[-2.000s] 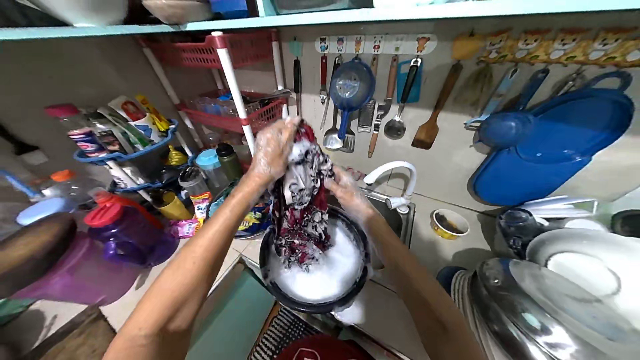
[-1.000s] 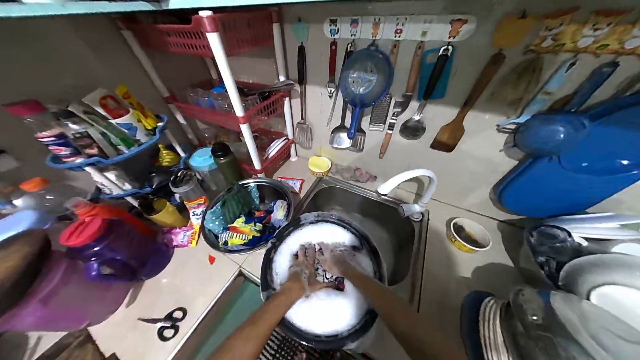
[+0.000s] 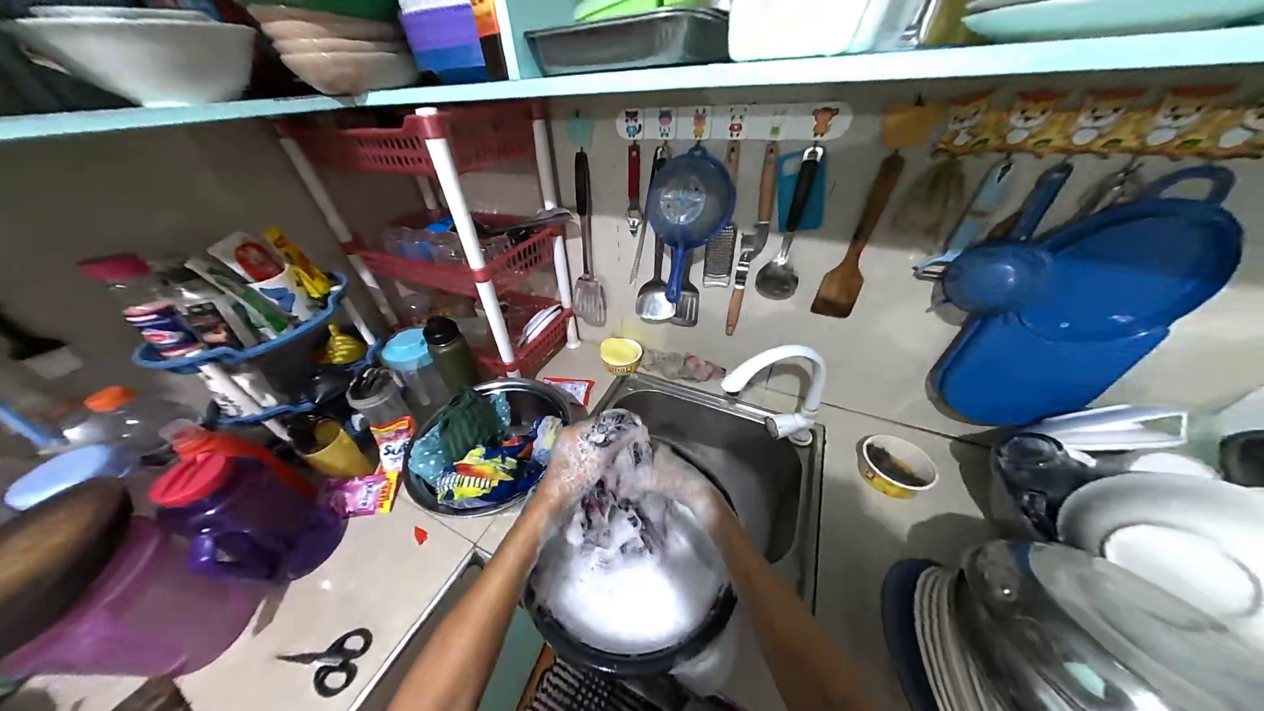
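Note:
A dark round basin [image 3: 637, 657] full of white suds stands at the edge of a stainless steel sink [image 3: 805, 513]. Over it my left hand [image 3: 573, 464] and my right hand [image 3: 681, 484] hold a bunched, foam-covered dark patterned cloth [image 3: 617, 504] between them. Its lower part hangs down into the suds. Foam coats both hands and hides some of the fingers. The white curved faucet [image 3: 790, 370] rises behind the sink, to the right of my right hand. Left of my left hand, a metal bowl [image 3: 425, 484] holds several crumpled cloths [image 3: 484, 464].
Black-handled scissors [image 3: 336, 660] lie on the tiled counter at lower left, near a purple jug [image 3: 247, 523]. A yellow tub [image 3: 897, 464] stands right of the sink, with stacked plates [image 3: 938, 632] beyond. Utensils hang on the wall under a shelf edge [image 3: 691, 74].
Two seconds ago the cloth was held up above the basin; one second ago both hands pressed it into the suds. Now the hands have lifted it partly out again.

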